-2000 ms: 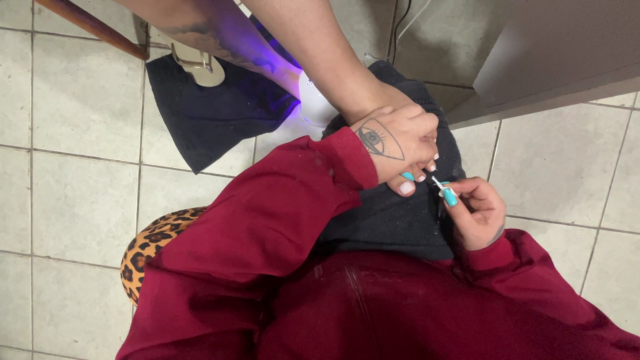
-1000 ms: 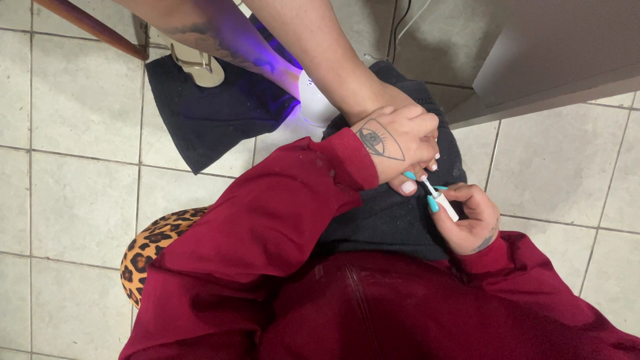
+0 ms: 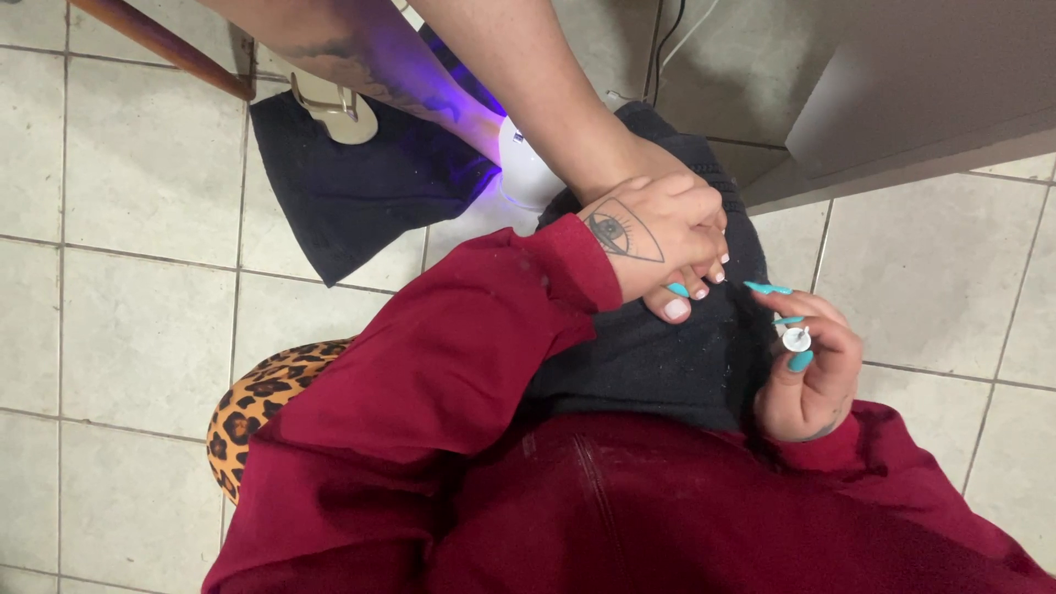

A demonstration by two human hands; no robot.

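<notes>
My left hand (image 3: 660, 231), with an eye drawn on its back, is wrapped over the front of another person's foot (image 3: 606, 161). The big toe (image 3: 672, 305) and several smaller toes with pale or white-tipped nails show below my fingers. A dark towel (image 3: 660, 363) lies under that foot, across my lap. My right hand (image 3: 808, 355), to the right of the toes and apart from them, holds a small white nail polish brush cap (image 3: 796, 339) between thumb and fingers. The cap points up toward the camera, and its bristles are hard to make out.
The person's other foot goes into a white nail lamp (image 3: 528, 169) glowing violet. A dark cloth (image 3: 346, 190) with a beige flip-flop (image 3: 338, 107) lies on the tiled floor. Around are a wooden leg (image 3: 173, 49), a leopard-print seat (image 3: 264, 404), a grey panel (image 3: 916, 99) and cables (image 3: 660, 49).
My right hand has drawn back from the toes, and the white cap has turned from pointing at them to facing the camera. My left hand has stayed on the foot.
</notes>
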